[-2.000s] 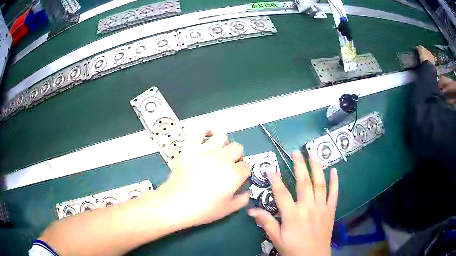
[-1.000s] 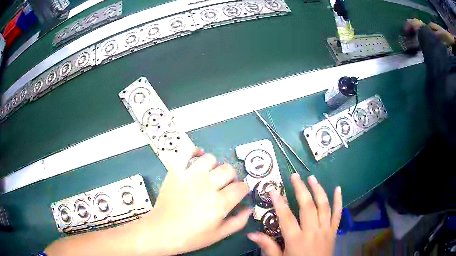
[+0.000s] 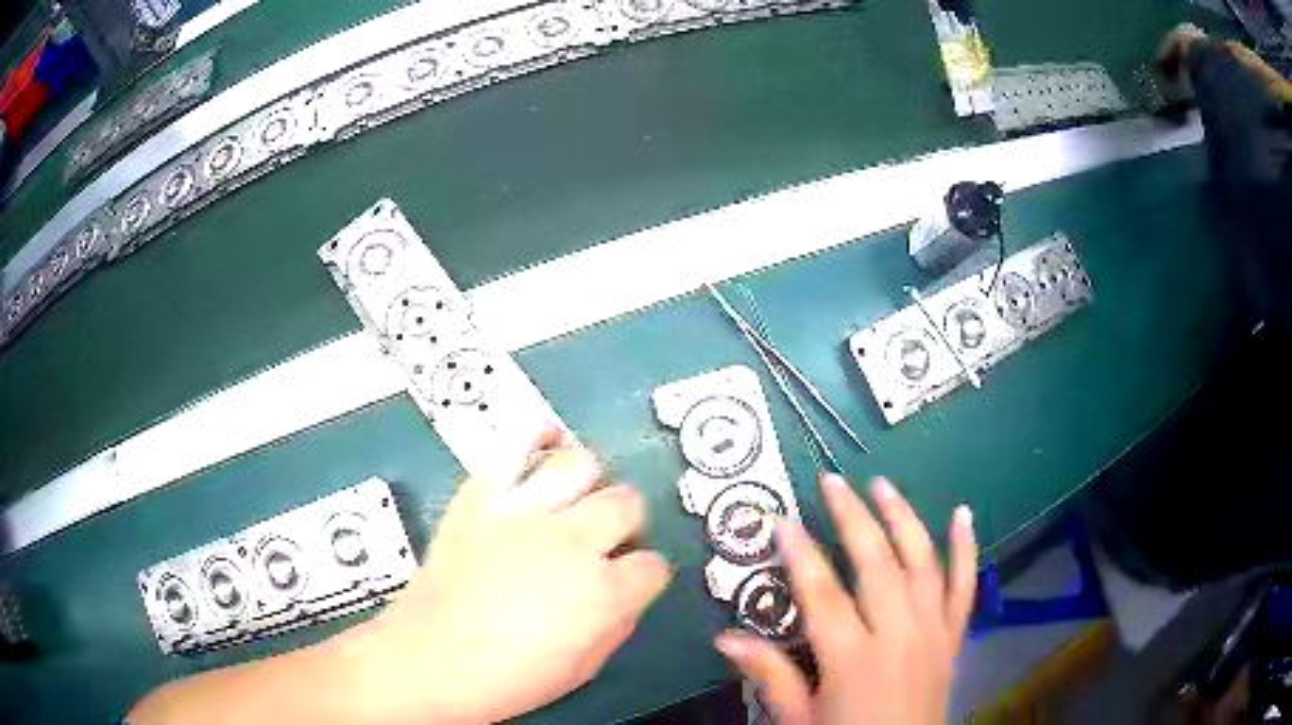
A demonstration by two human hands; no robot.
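A silver four-position fixture (image 3: pixel 420 323) lies slanted across the white rail. My left hand (image 3: pixel 531 574) is over its lower end, fingers curled and fingertips on the bar; whether it grips the bar or a small part is hidden. A scalloped fixture (image 3: pixel 694 492) lies to the right, with a pale disc in its top seat and dark-ringed round components (image 3: pixel 744 521) below. My right hand (image 3: pixel 886 623) is at its right edge, fingers spread, index finger and thumb by the lower rings. The hand covers the fixture's lower end.
Tweezers (image 3: pixel 788 371) lie right of the scalloped fixture. Another fixture (image 3: pixel 966 326) with a thin rod across it and a black-silver cylinder (image 3: pixel 952 230) are at right. A fixture (image 3: pixel 281 567) lies at lower left. Fixtures line the far belt (image 3: pixel 425 68). Another person's sleeve (image 3: pixel 1247 184) shows at right.
The camera view has shifted. My left hand has moved down the slanted fixture, baring more of it. My right hand has moved down the scalloped fixture, uncovering its upper rings.
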